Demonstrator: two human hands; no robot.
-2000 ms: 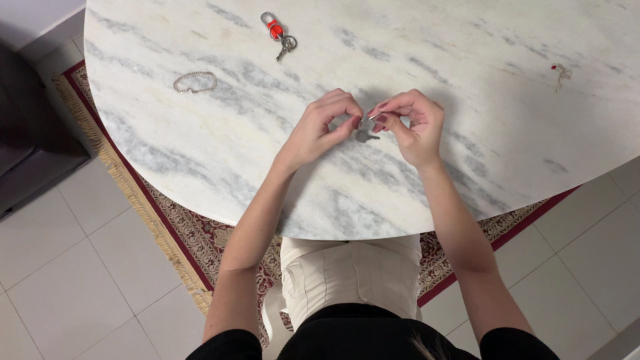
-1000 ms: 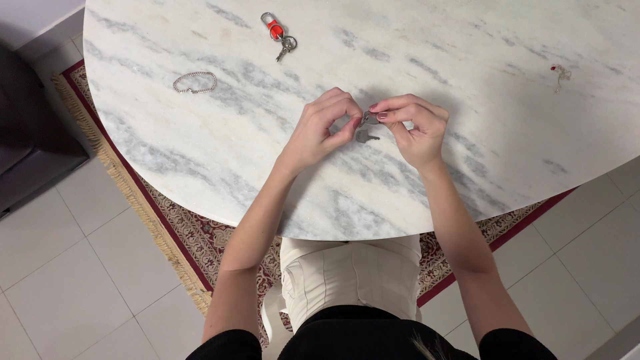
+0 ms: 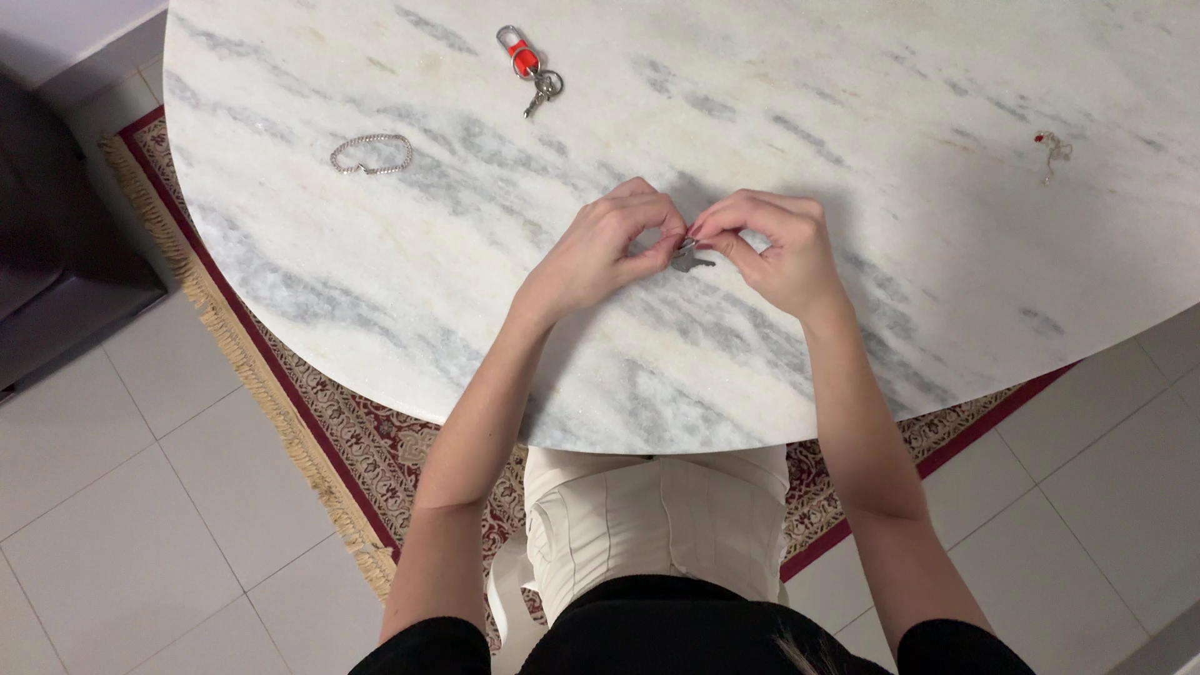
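Note:
Near the front middle of the marble table, my left hand (image 3: 609,246) and my right hand (image 3: 783,246) meet at the fingertips. Between them they pinch a small metal ring, largely covered by the fingers. A grey metal key (image 3: 692,262) hangs at the ring, just below the fingertips. Farther back lies a key ring with a red keychain (image 3: 523,60), a metal clip and small keys. A silver chain bracelet (image 3: 372,154) rests to the left, in a loop. On the right side lies a fine chain with a red bead (image 3: 1054,150).
The rounded marble table (image 3: 656,403) spans the view, its front edge close to my body. Beneath it is a patterned, fringed rug (image 3: 375,441) on floor tiles. A dark leather seat (image 3: 66,225) stands at the far left.
The fingers of my right hand have shifted slightly at the ring. My left hand has stayed nearly in place. The bracelet, the keychain and the fine chain have not moved.

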